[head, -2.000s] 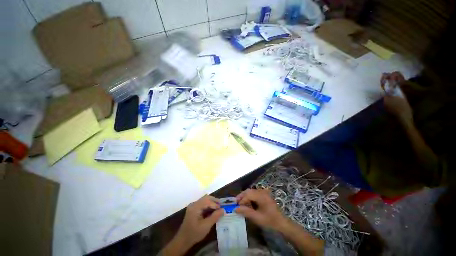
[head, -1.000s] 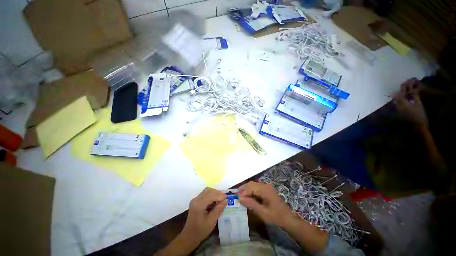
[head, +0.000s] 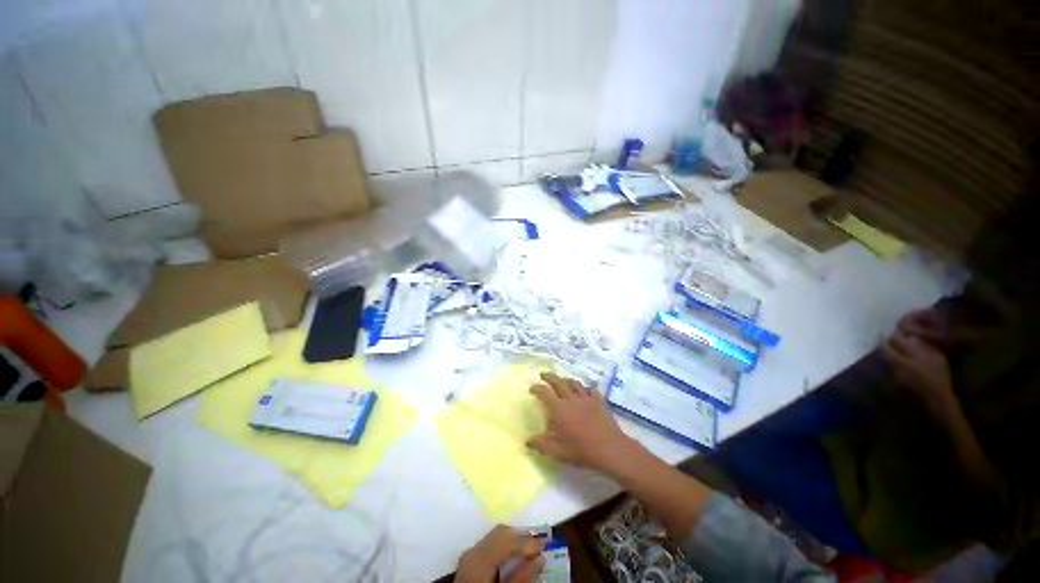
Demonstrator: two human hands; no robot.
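My left hand (head: 500, 555), cut by the bottom edge, is shut on a white and blue retail box (head: 554, 563), of which only the upper end shows. My right hand (head: 574, 424) lies over the right part of a yellow paper sheet (head: 493, 453), palm down, with its fingers spread. Nothing shows between its fingers; the surface under the palm is hidden, and the slim pointed tool does not show. Loose white cables (head: 530, 330) lie just beyond it.
Several boxes (head: 664, 405) lie to the right of my right hand. Another box (head: 311, 410) lies on yellow paper at left, near a phone (head: 334, 323). Cardboard (head: 265, 171) leans on the wall. Cables (head: 639, 547) show below the table edge. Another person's hand (head: 919, 351) is at right.
My right hand has left the box and moved up and forward onto the yellow paper, where the tool lay. My left hand still holds the box, now lower in the picture. The view has tilted up.
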